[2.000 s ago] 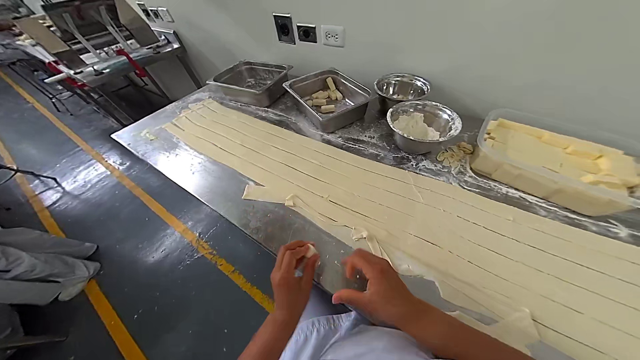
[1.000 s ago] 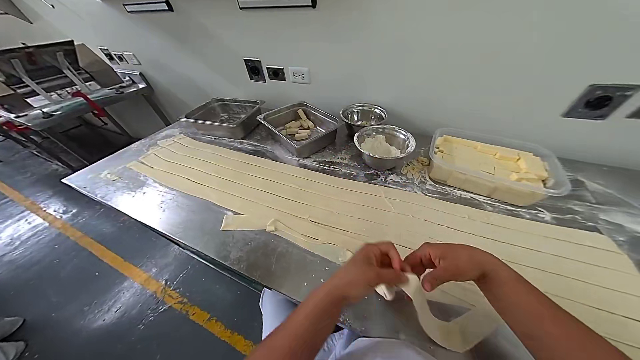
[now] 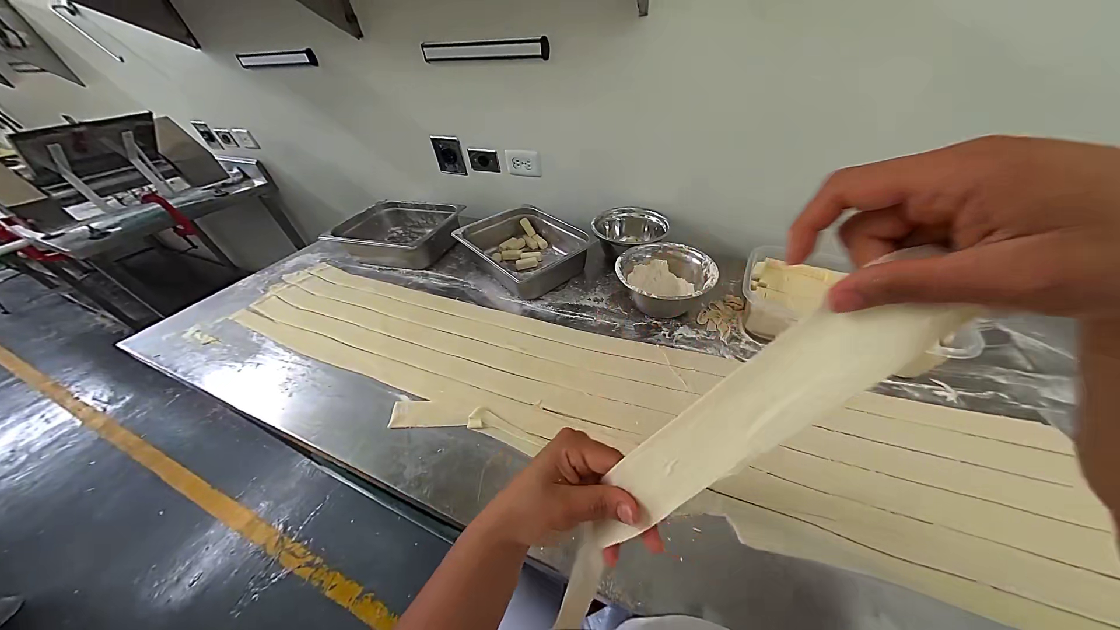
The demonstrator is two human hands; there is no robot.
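Observation:
A strip of pale dough [image 3: 752, 411] stretches diagonally between my two hands, above the steel table. My left hand [image 3: 582, 494] pinches its lower end, and a narrow tail of dough hangs below the fingers. Up at the right, my right hand [image 3: 954, 232] holds the upper end between thumb and fingers. Beneath and behind the strip, a long dough sheet [image 3: 490, 341] cut lengthwise into several strips lies on the table. A folded dough end [image 3: 433, 414] sticks out at its front edge.
Along the wall stand an empty-looking steel pan [image 3: 398, 234], a steel pan [image 3: 525, 276] with dough pieces, a steel bowl [image 3: 630, 229], a bowl of flour [image 3: 665, 289] and a plastic tub [image 3: 774, 297] with yellowish slabs, partly hidden. Dough scraps [image 3: 722, 317] lie beside the tub.
The right hand has risen up and to the right, drawing the dough strip out taut from the left hand. Two seconds ago both hands were low at the table's front edge.

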